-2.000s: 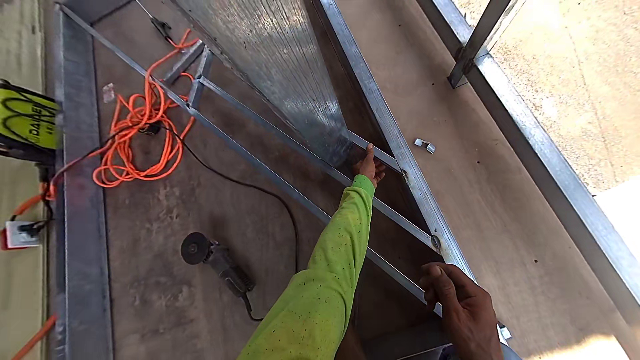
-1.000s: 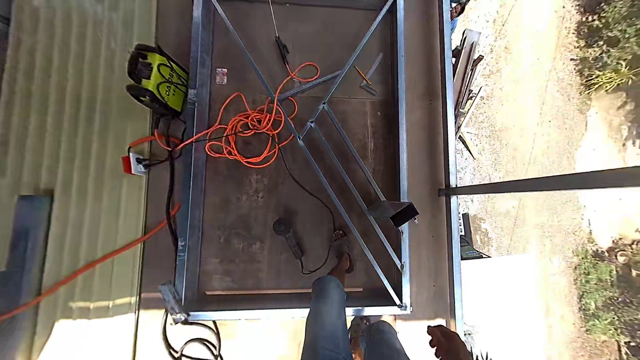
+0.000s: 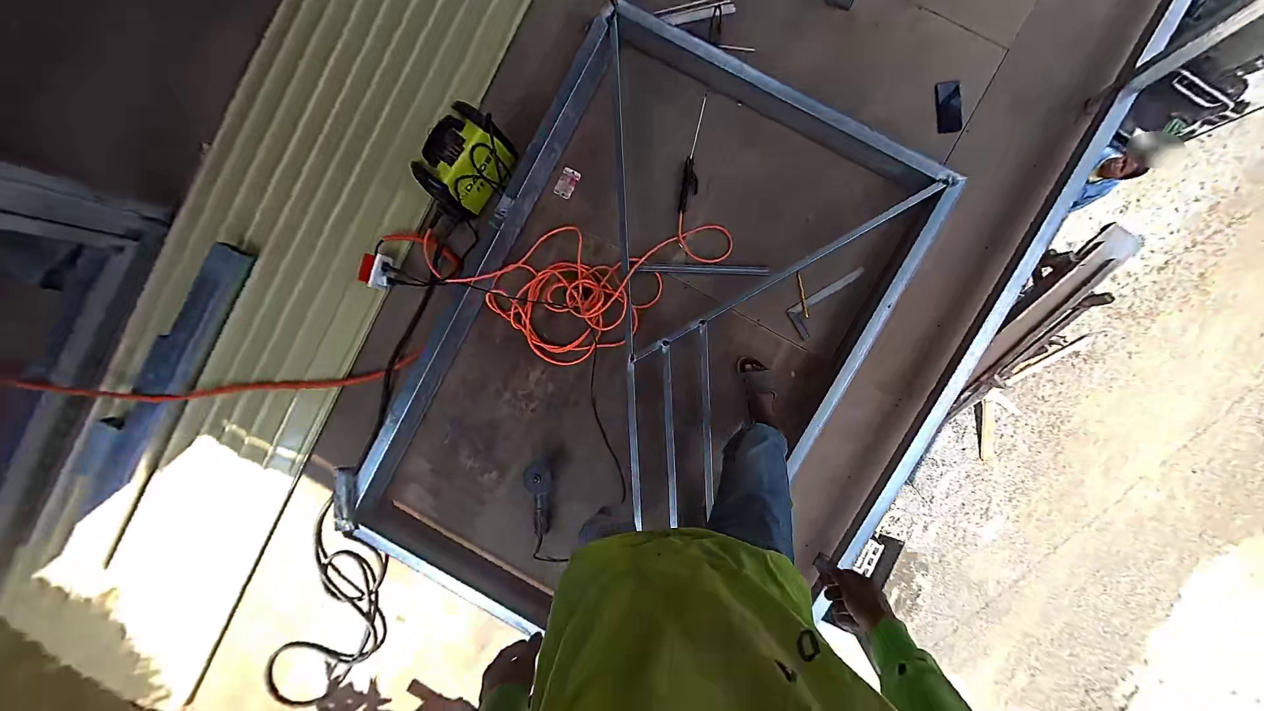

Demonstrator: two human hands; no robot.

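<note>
A rectangular frame of galvanized steel tube point(image 3: 790, 87) lies on the floor, with diagonal bars and short inner bars point(image 3: 670, 434). My right hand point(image 3: 857, 597) is at the lower right, fingers curled near a dark piece at the long steel edge rail point(image 3: 918, 434); what it grips is unclear. My left hand point(image 3: 512, 664) is at the bottom, beside the frame's lower bar, partly hidden by my green shirt. An angle grinder point(image 3: 538, 484) lies on the floor inside the frame. A welding electrode holder point(image 3: 688, 183) with a rod and a square point(image 3: 802, 321) lie there too.
Tangled orange cable point(image 3: 573, 301) crosses the frame's inside. A green and black machine point(image 3: 464, 163) stands left of it, by a power outlet box point(image 3: 378, 271). Black cable point(image 3: 351, 592) coils at lower left. A person point(image 3: 1111, 170) is beyond the rail, near stacked metal lengths point(image 3: 1037, 306).
The view has swung widely. Two seconds ago my left hand touched a short bar beside a wide metal piece; now it is low beside my body. My right hand is now by the edge rail.
</note>
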